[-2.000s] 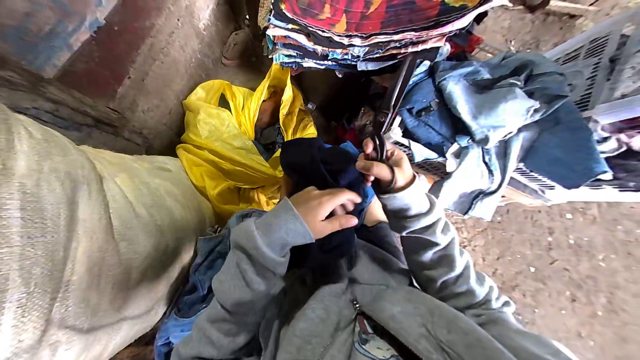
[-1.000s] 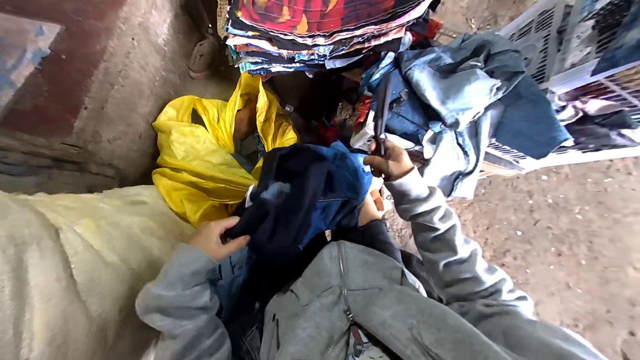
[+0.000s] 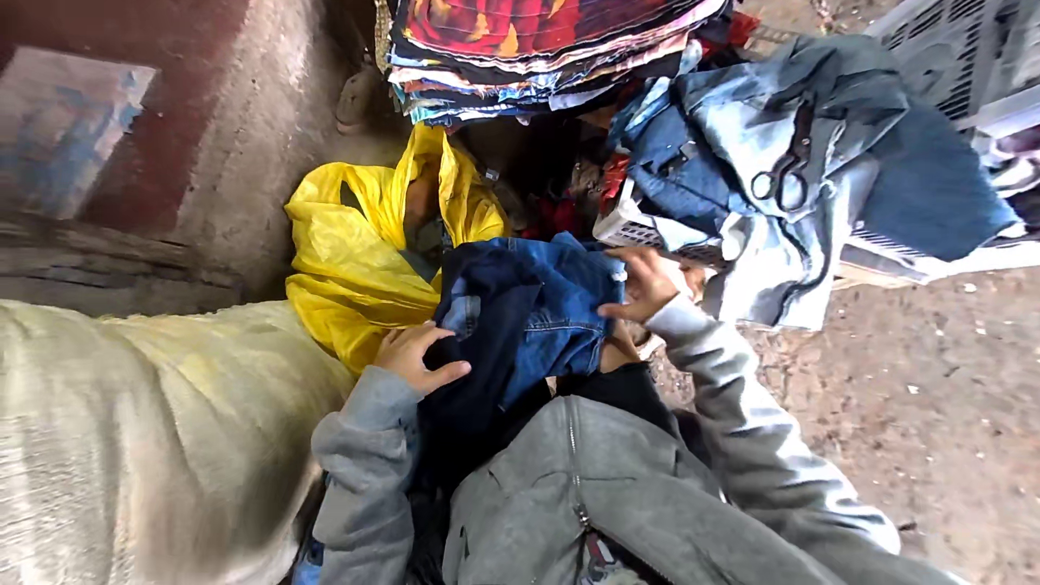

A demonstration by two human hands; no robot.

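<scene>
A blue denim garment lies over my lap, together with a dark navy piece of cloth. My left hand rests at the left edge of the navy cloth, thumb and fingers spread; whether it pinches the fabric is unclear. At the right edge of the denim, my right hand has its thumb and fingers around the cloth's border. Dark-handled scissors lie on the light blue denim pieces to the right, away from both hands.
A yellow plastic bag stands open beyond my left hand. A large pale woven sack fills the left side. Stacked printed cloth is at the top. Denim drapes over a white plastic crate; another slatted crate is at the upper right.
The scissors were in my right hand and now lie on the denim pile. My right hand has come to the denim on my lap, which is spread wider than two seconds ago.
</scene>
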